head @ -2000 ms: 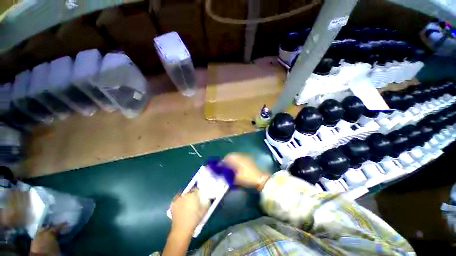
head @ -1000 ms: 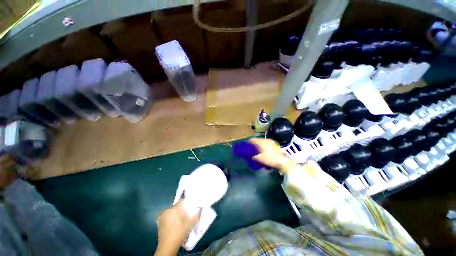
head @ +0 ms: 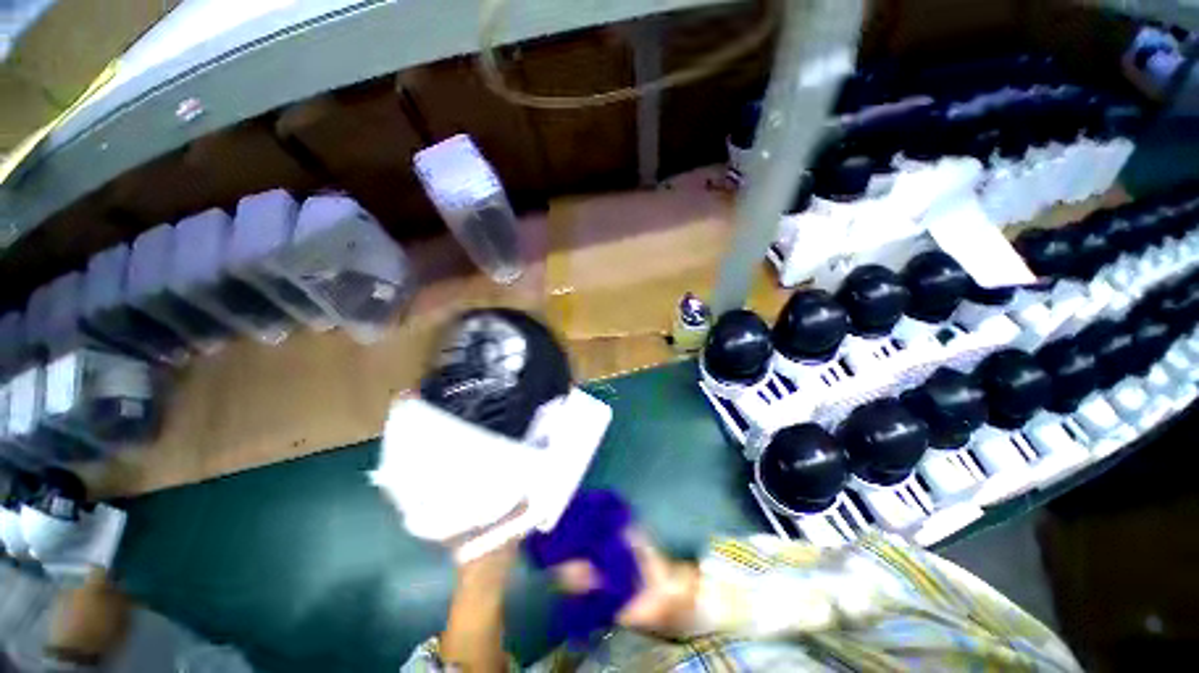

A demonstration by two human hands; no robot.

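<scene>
A dome camera with a white body (head: 460, 471) and a black ball head (head: 497, 368) is held up over the green mat, ball away from me. My left hand (head: 489, 559) grips it from below; the body hides most of the fingers. My right hand (head: 658, 588) holds a crumpled purple cloth (head: 588, 552) just right of and below the camera. Whether the cloth touches the camera is unclear.
Rows of finished cameras (head: 884, 440) stand at right. A small bottle (head: 690, 320) is by the metal post (head: 789, 145). Clear trays (head: 270, 250) line the back left. Another person's hand (head: 90, 615) is at lower left, near a white camera.
The camera has been raised and turned so its black ball shows. My right hand and the cloth have come down and left, close to it. The other person's hand has moved lower.
</scene>
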